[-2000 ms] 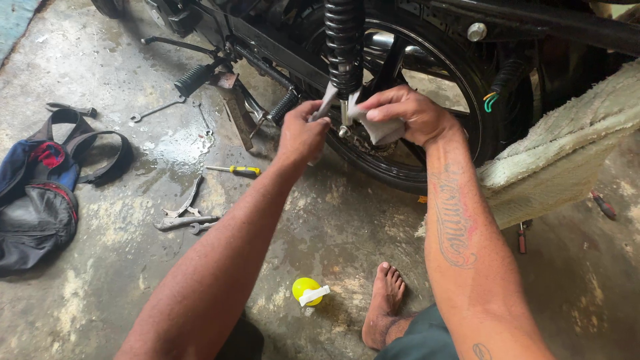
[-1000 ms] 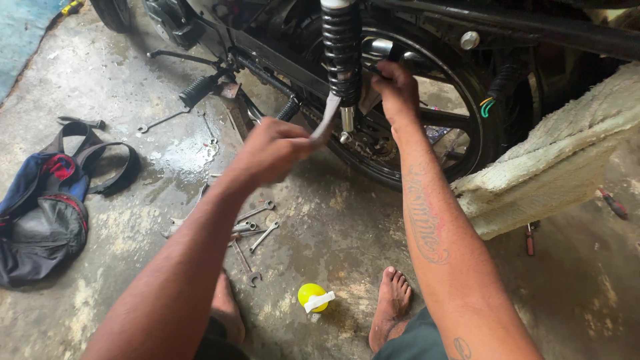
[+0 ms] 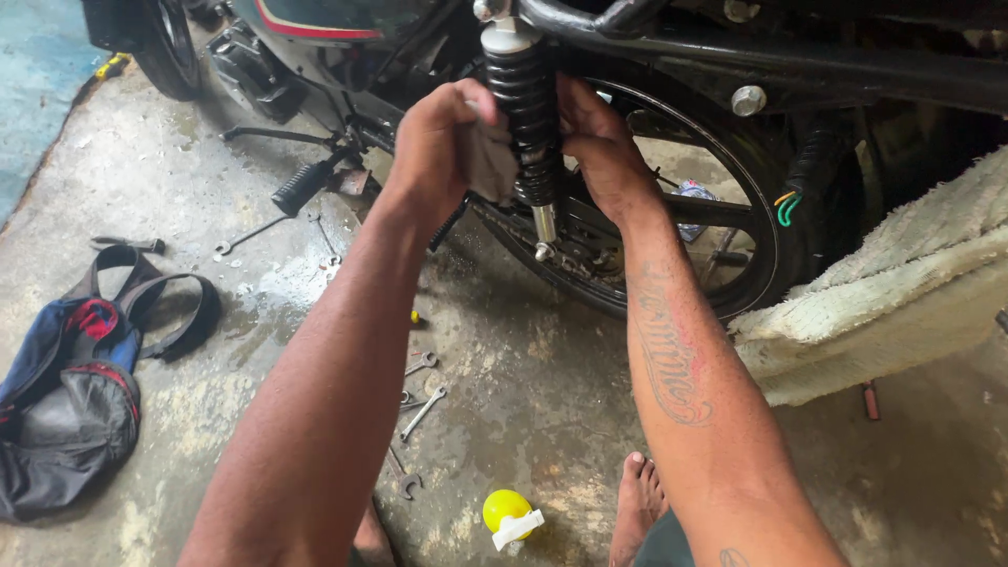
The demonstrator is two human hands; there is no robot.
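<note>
A motorcycle's rear shock absorber with a black coil spring (image 3: 529, 118) stands upright in front of the rear wheel (image 3: 756, 260). My left hand (image 3: 441, 142) is at the left side of the spring, with a greyish cloth (image 3: 490, 161) held between its fingers and the coils. On the other side, my right hand (image 3: 605, 153) is close against the spring; its fingertips are hidden behind the coils, so whether it grips anything does not show. The shock's silver lower end (image 3: 544, 224) is uncovered, with a bolt end just below it.
Several wrenches (image 3: 423, 413) lie on the concrete floor, near a yellow spray bottle with a white trigger (image 3: 508, 516). A dark bag with straps (image 3: 71, 394) is at the left. A frayed pale cloth (image 3: 882, 307) hangs at the right, by loose wires (image 3: 786, 209).
Both hands have moved up from the shock's lower end to its coil spring. The cloth in my left hand is now against the coils. The view has shifted upward.
</note>
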